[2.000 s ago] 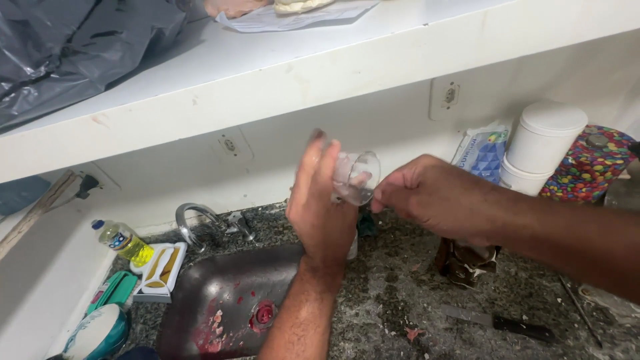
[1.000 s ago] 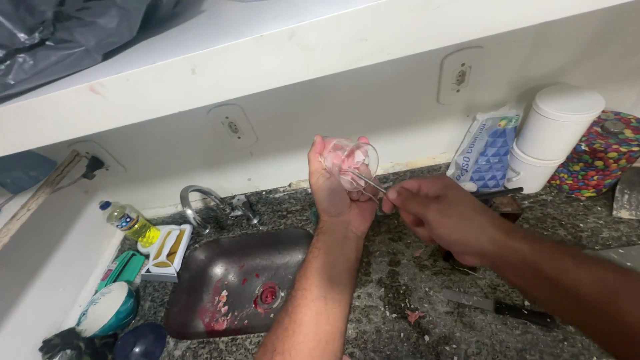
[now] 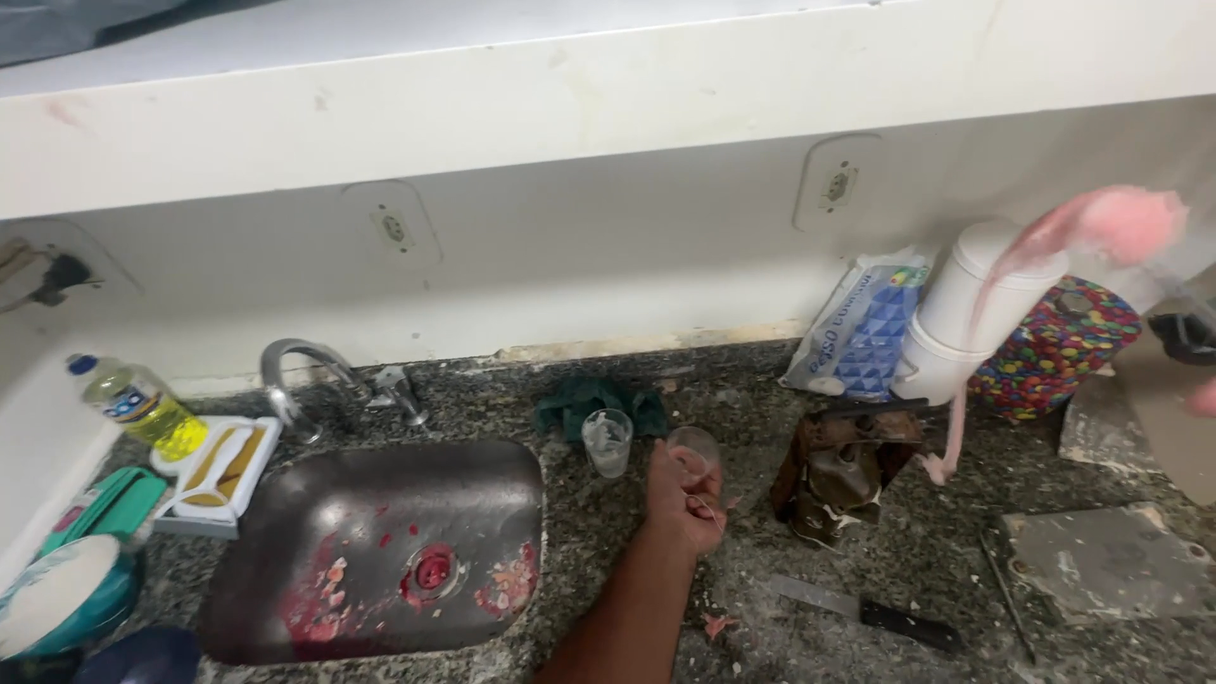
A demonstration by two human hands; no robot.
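Note:
My left hand (image 3: 686, 513) is shut on a clear plastic cup (image 3: 693, 454) low over the granite counter, right of the sink. A second clear cup (image 3: 608, 443), with whitish residue inside, stands just to its left by a dark green cloth (image 3: 570, 404). My right hand is not in view. At the upper right a soft pink mass (image 3: 1130, 226) hangs in front of the white tubs, with a long strand trailing down beside a brown-stained metal flask (image 3: 841, 480). What holds the mass cannot be made out. A knife with a black handle (image 3: 910, 624) lies near the front.
The steel sink (image 3: 370, 475) holds pink scraps, with a faucet (image 3: 302, 366) behind. Dish soap (image 3: 142, 404) and a white holder (image 3: 223, 465) stand left. Stacked white tubs (image 3: 983, 304), a blue-white bag (image 3: 860, 323) and a colorful container (image 3: 1054, 351) stand right. A white shelf (image 3: 570, 104) overhangs.
My left hand has come down toward the counter with the cup. My right hand, which held a thin tool at the cup, has left the view. The pink mass that was in the cup area now shows at upper right.

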